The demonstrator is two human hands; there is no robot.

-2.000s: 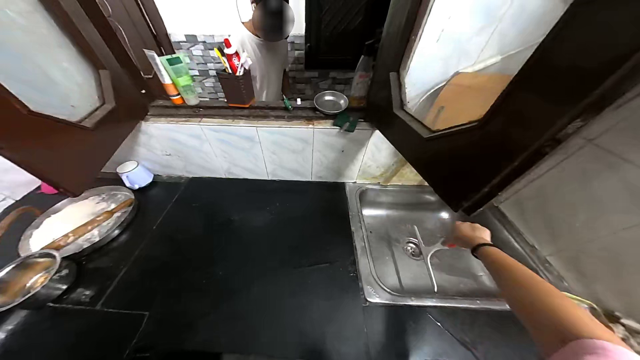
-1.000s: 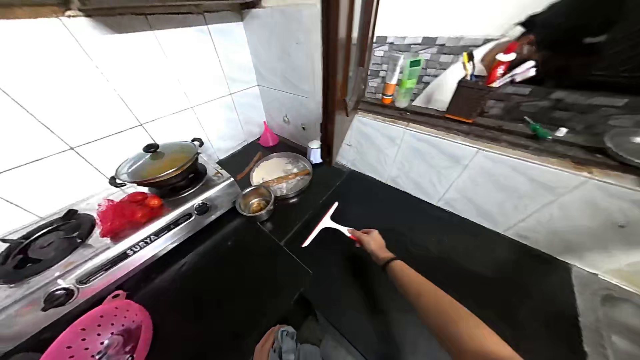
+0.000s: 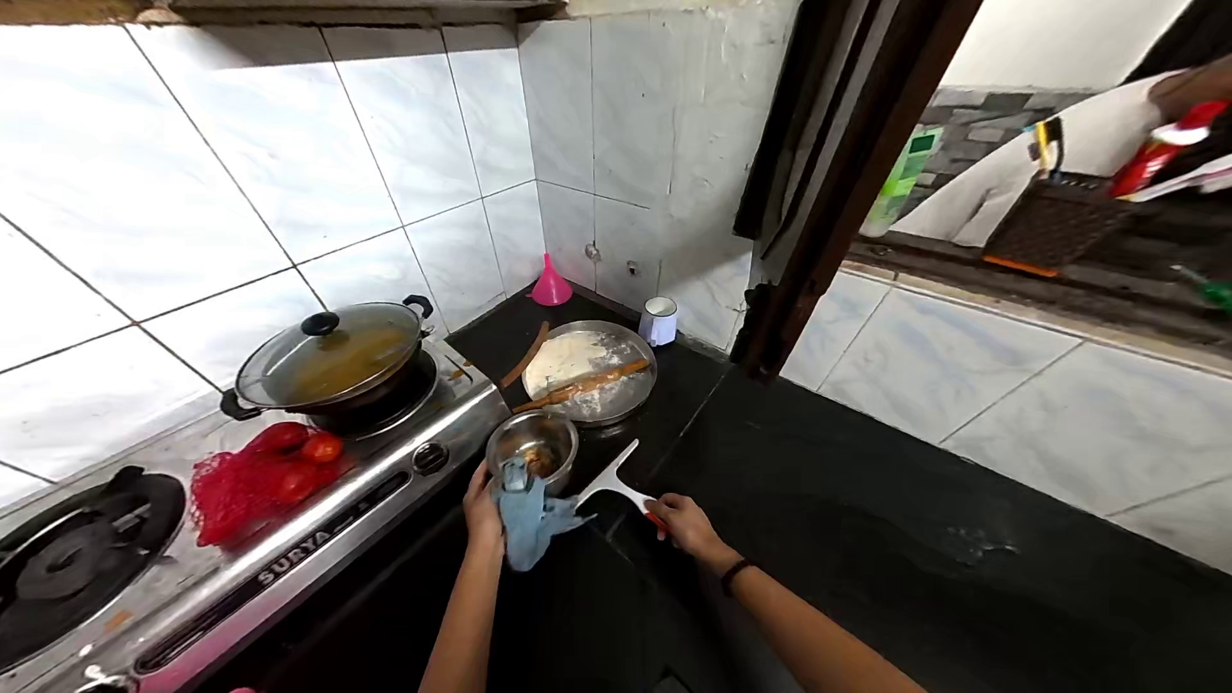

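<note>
My right hand (image 3: 681, 520) grips the red handle of a white squeegee (image 3: 614, 481), whose blade is over the black countertop (image 3: 770, 577). At the left side of a steel bowl (image 3: 500, 445) is my left hand (image 3: 481, 507), with a blue-grey cloth (image 3: 529, 529) at its fingers. The cloth drapes over the bowl's near rim, and some brownish food lies inside the bowl. Just behind stands a round steel tray (image 3: 640, 385) of white flour, with a wooden rolling pin (image 3: 587, 385) lying across it.
A lidded pan (image 3: 337, 356) sits on the gas stove (image 3: 385, 491), beside tomatoes in a red net bag (image 3: 260, 481). Near the wall corner are a pink funnel (image 3: 551, 286) and a white mug (image 3: 658, 322). The dark wooden window frame (image 3: 818, 212) rises at the counter's back edge.
The squeegee has gone from the sink to the counter by the bowl. My left hand, low in view with the cloth a second ago, is now at the bowl. The view has swung left.
</note>
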